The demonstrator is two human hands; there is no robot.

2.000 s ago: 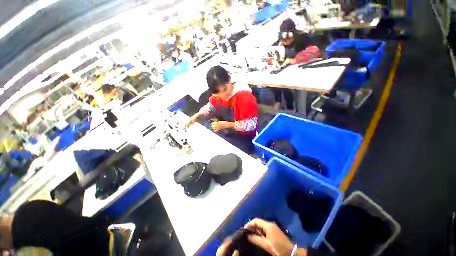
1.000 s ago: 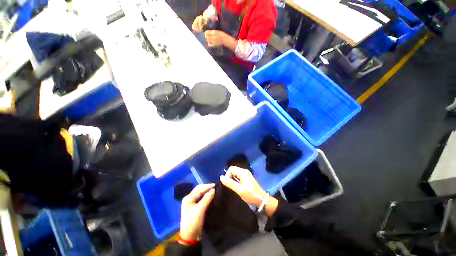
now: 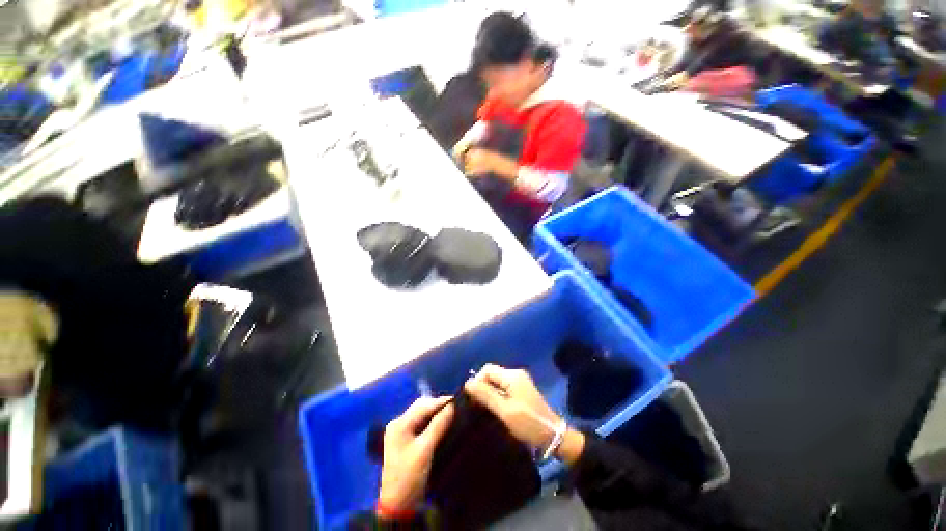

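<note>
A black sewn pouch point(image 3: 482, 467) hangs between my two hands at the bottom centre, above the near blue tote point(image 3: 337, 441). My left hand point(image 3: 415, 451) pinches its upper edge between thumb and fingers. My right hand point(image 3: 516, 404) pinches the same edge just beside it, fingertips close together. A small pale tip shows at the right fingertips; I cannot tell what it is. The picture is blurred, and the lower end of the pouch runs into dark sleeves.
Black rounded pieces point(image 3: 467, 255) are stacked on the white table point(image 3: 353, 311). More lie in the near tote and in a second blue tote point(image 3: 664, 275). A pale-rimmed bin point(image 3: 711, 446) stands at right. A person in red point(image 3: 555, 135) sits behind the table.
Since one second ago the view has tilted up, so table and totes sit lower. Both hands still pinch the pouch edge in nearly the same pose.
</note>
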